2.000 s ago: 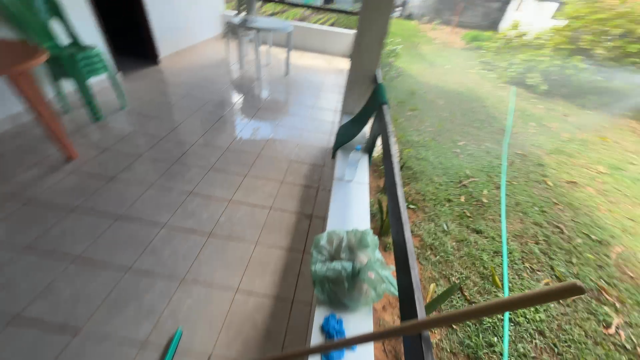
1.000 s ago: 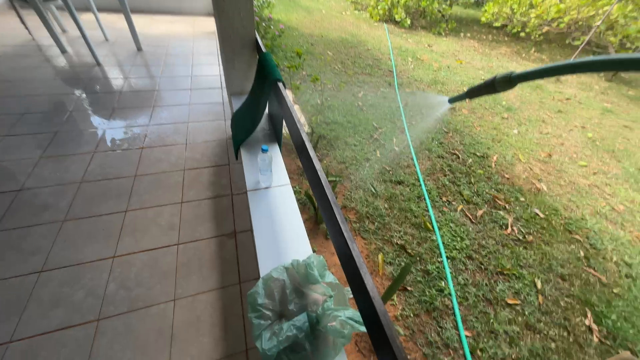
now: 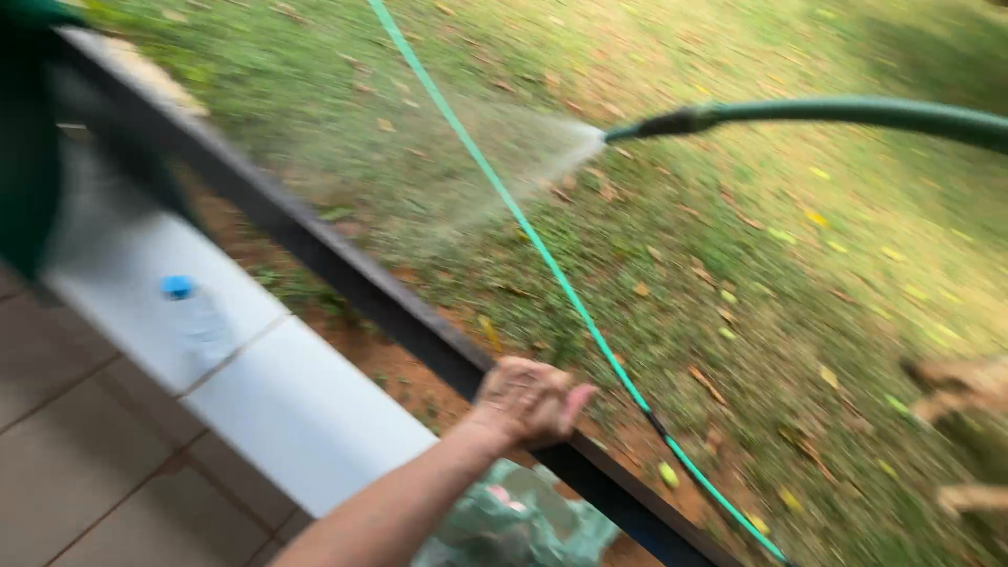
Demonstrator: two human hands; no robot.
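Observation:
My left hand [image 3: 531, 402] is closed over the dark handrail [image 3: 370, 295], its forearm coming up from the bottom edge. Just below it, a crumpled green translucent plastic bag [image 3: 535, 512] lies partly hidden by the arm and rail. From the right edge a green hose-like tube with a dark nozzle [image 3: 669, 122] reaches in, spraying a fan of water leftward over the grass. What holds this tube is out of frame, and so is my right hand. A thin turquoise hose [image 3: 543, 248] runs across the lawn beneath the spray.
On the white ledge [image 3: 315, 425] beside the rail stands a clear plastic bottle [image 3: 193, 319] with a blue cap. Dark green material [image 3: 27, 150] hangs at the upper left. Brown floor tiles [image 3: 102, 457] lie left of the ledge. A blurred tan shape [image 3: 965, 386] shows at the right edge.
My left hand has come into view, closed on the handrail. Spray still leaves the nozzle, as one second ago. The view has swung down and tilted.

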